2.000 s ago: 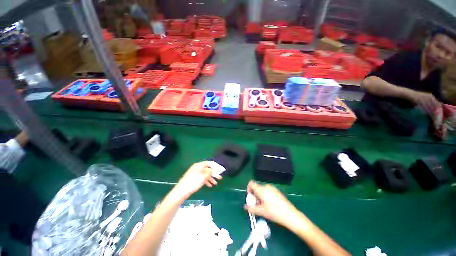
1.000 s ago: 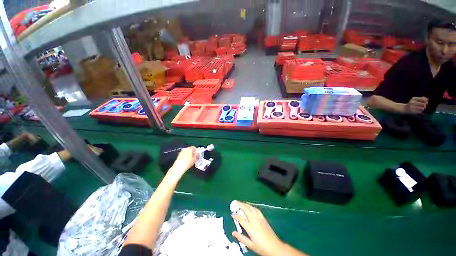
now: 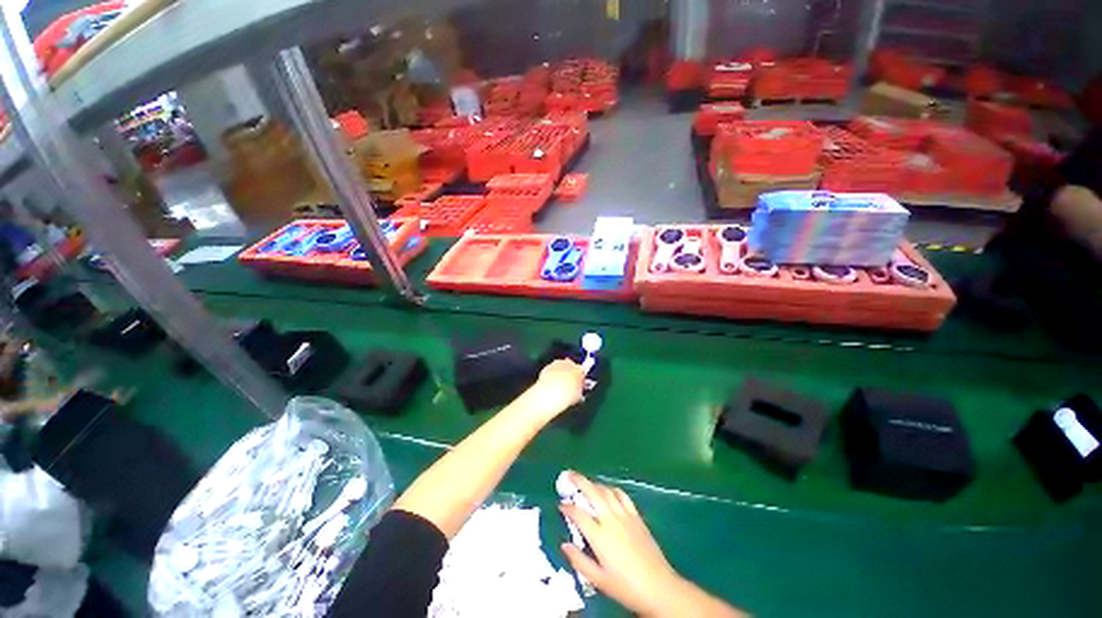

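Observation:
My left hand [image 3: 561, 386] reaches over an open black box base [image 3: 590, 412] and grips a white cable [image 3: 591, 343], whose round end sticks up above the fingers. The hand hides part of the box. My right hand [image 3: 616, 541] is lower, palm down, right of a loose pile of white parts [image 3: 502, 561]. It holds another white cable [image 3: 567, 488] at the thumb side; much of this cable is hidden. A black box lid [image 3: 488, 369] with pale lettering stands left of the open box.
A clear bag of white cables [image 3: 272, 519] lies at left. Foam inserts [image 3: 773, 423], another lid [image 3: 906, 443] and an open box with a white cable [image 3: 1063, 447] are along the green belt. Red trays [image 3: 792, 297] stand beyond. A metal post [image 3: 344, 181] crosses left. A person is at far right.
The black boxes have moved right relative to the red trays, and my left hand has moved right with the open box. My right hand stays near the pile. The person at right is now mostly out of view.

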